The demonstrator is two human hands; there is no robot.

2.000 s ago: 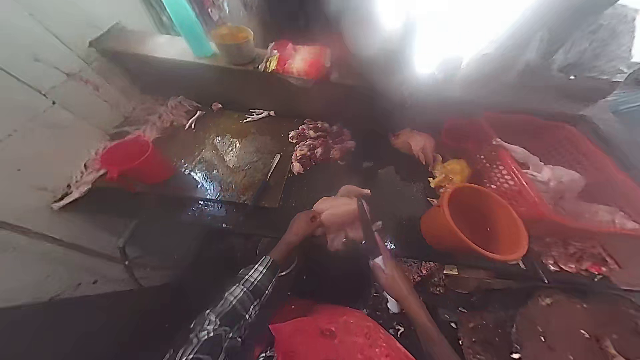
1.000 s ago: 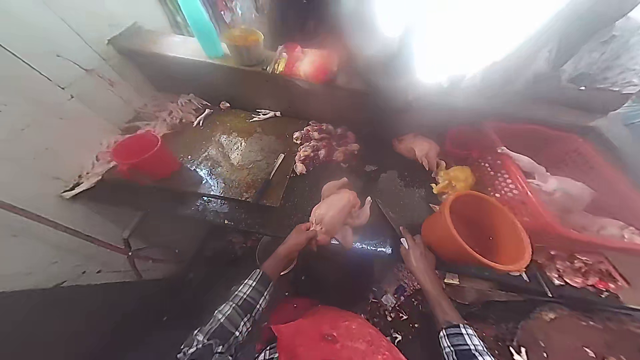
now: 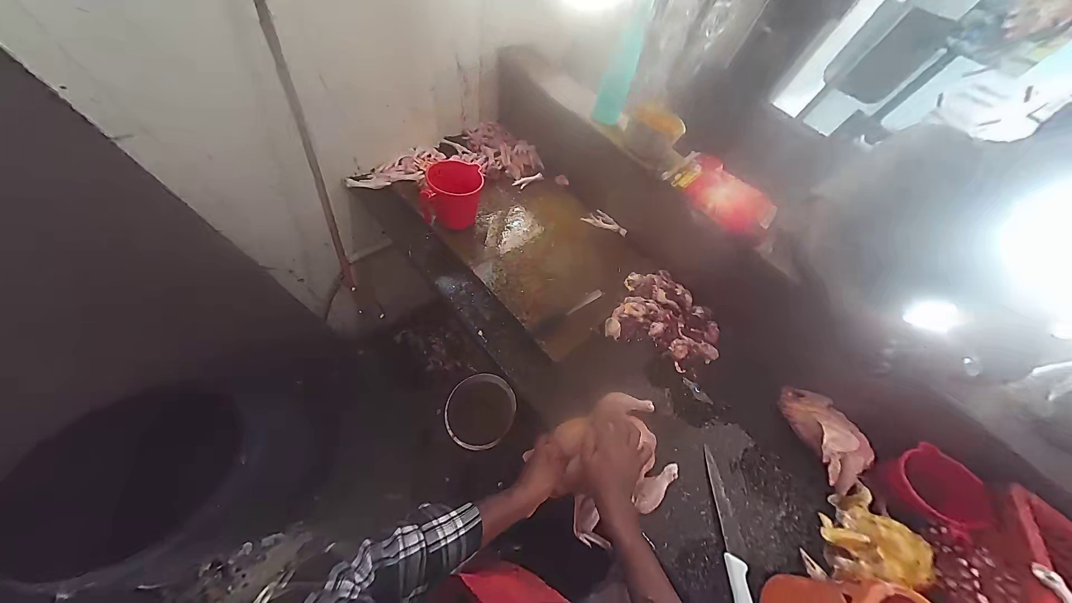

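A plucked whole chicken lies on the dark counter at the lower middle, legs toward the right. My left hand grips its left side. Across the top of the bird presses my right hand, whose fingers are partly hidden against the flesh. To the right of the hands a knife with a white handle rests on the counter, touched by neither hand. Behind the bird lies a heap of dark red giblets. A second knife lies on the wet board.
A red mug stands by piled chicken feet at the back left. A round steel-rimmed bowl is left of the hands. At right are a raw poultry piece, yellow fat, a red container and an orange bucket.
The knife that my right hand held two seconds ago now lies on the counter. My right hand has moved left onto the chicken. The view has swung left and tilted.
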